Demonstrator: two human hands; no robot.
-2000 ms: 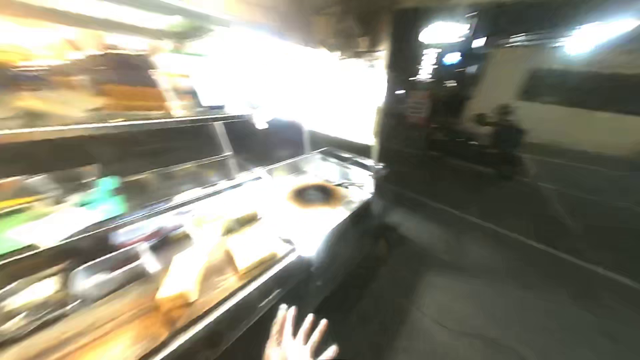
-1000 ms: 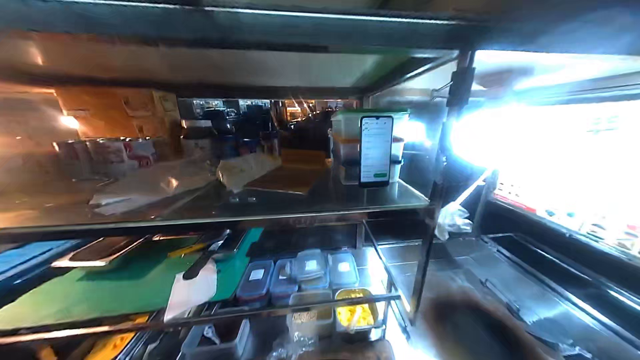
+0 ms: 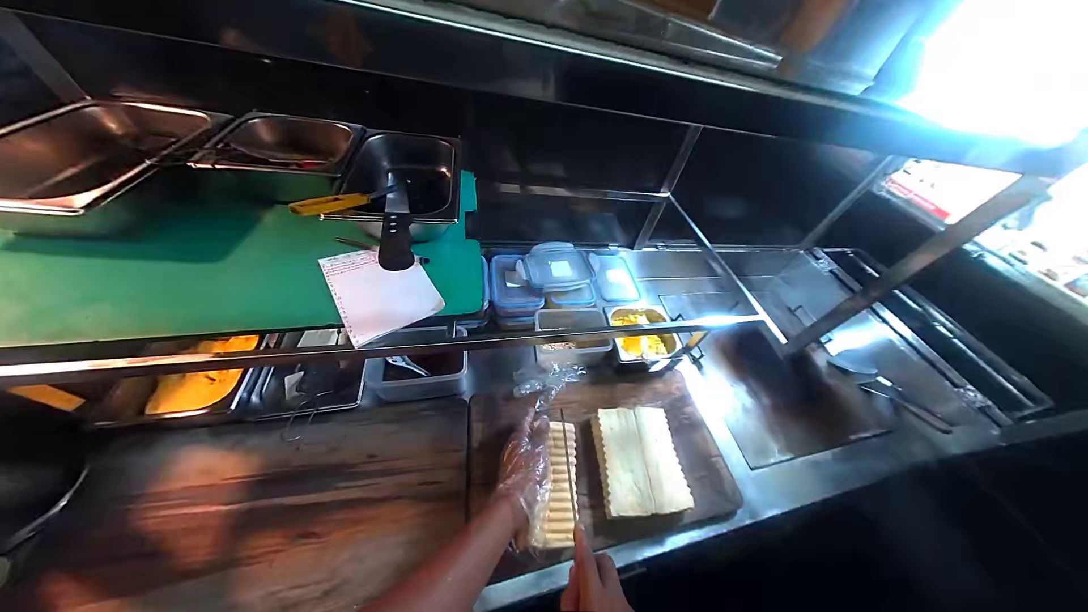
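My left hand (image 3: 525, 467), in a clear plastic glove, rests along the left side of a ridged loaf of bread (image 3: 558, 489) on a dark wooden cutting board. Low in the view, my right hand (image 3: 591, 578) is closed around the handle of a thin-bladed knife (image 3: 568, 463). The blade lies lengthwise over the loaf, close to its right edge; how deep it sits cannot be seen. To the right, a second bread piece (image 3: 643, 461) with wavy edges and a seam down its middle lies pale side up on the same board.
Behind the board stand a tub of yellow food (image 3: 642, 336), a clear tub (image 3: 571, 331) and lidded containers (image 3: 557, 268). A metal rail (image 3: 510, 340) crosses above them. On the right is a steel griddle (image 3: 799, 399) with a spatula (image 3: 905, 404). A green board (image 3: 170, 272) holds steel pans.
The view has swung down from the shelf to the worktop. Both hands are now in view at the bread, with a knife in the right one; a second ago neither could be made out clearly.
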